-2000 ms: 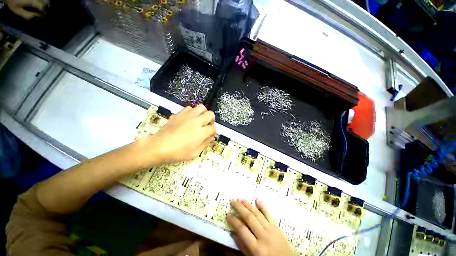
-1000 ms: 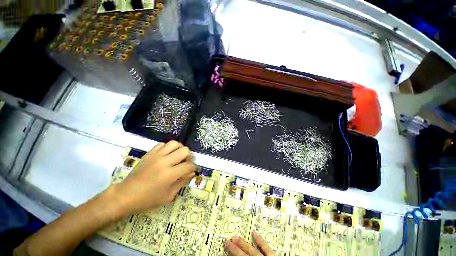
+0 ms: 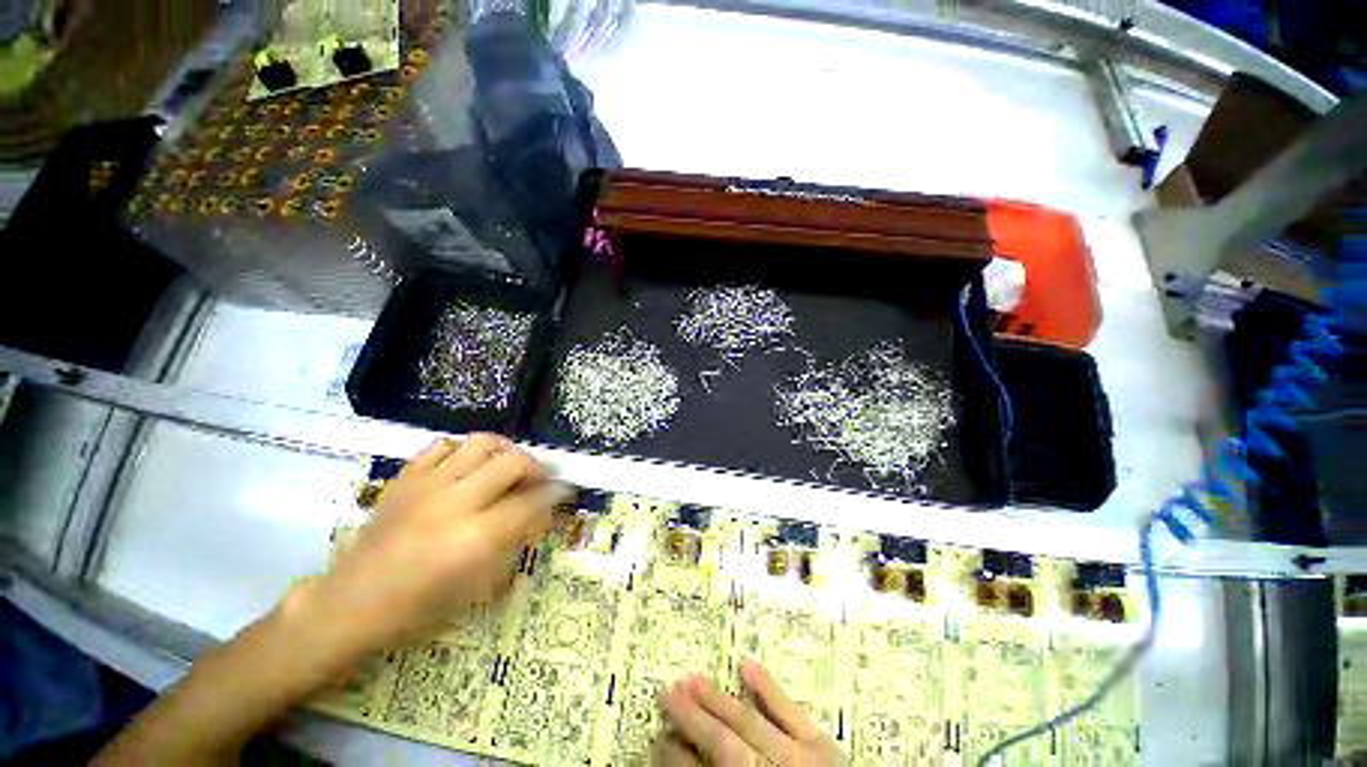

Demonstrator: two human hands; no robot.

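Note:
A cream-yellow circuit board panel (image 3: 790, 637) of strips side by side lies along the rail in front of me, with black blocks and brown parts at its far edge. My left hand (image 3: 450, 525) is over the panel's left part near the far edge, blurred, fingertips together and pointing down; whether they hold a component cannot be seen. My right hand (image 3: 745, 722) rests on the panel's near part, fingers apart, cut off by the bottom edge. Behind the panel, a black component tray (image 3: 720, 427) holds three silvery heaps.
A small side bin (image 3: 393, 322) with another heap stands left of the tray, a small black bin (image 3: 1057, 427) right. Brown strips (image 3: 795, 222) and a red container (image 3: 1057, 270) lie behind. Stacked boards (image 3: 248, 225) and a dark plastic bag (image 3: 495, 165) stand far left. A blue coiled cord (image 3: 1274, 397) hangs right.
The view has shifted, so the trays sit further left in the picture. My left hand stays over the panel's left part. My right hand still rests on the near part. More of the blue cord shows.

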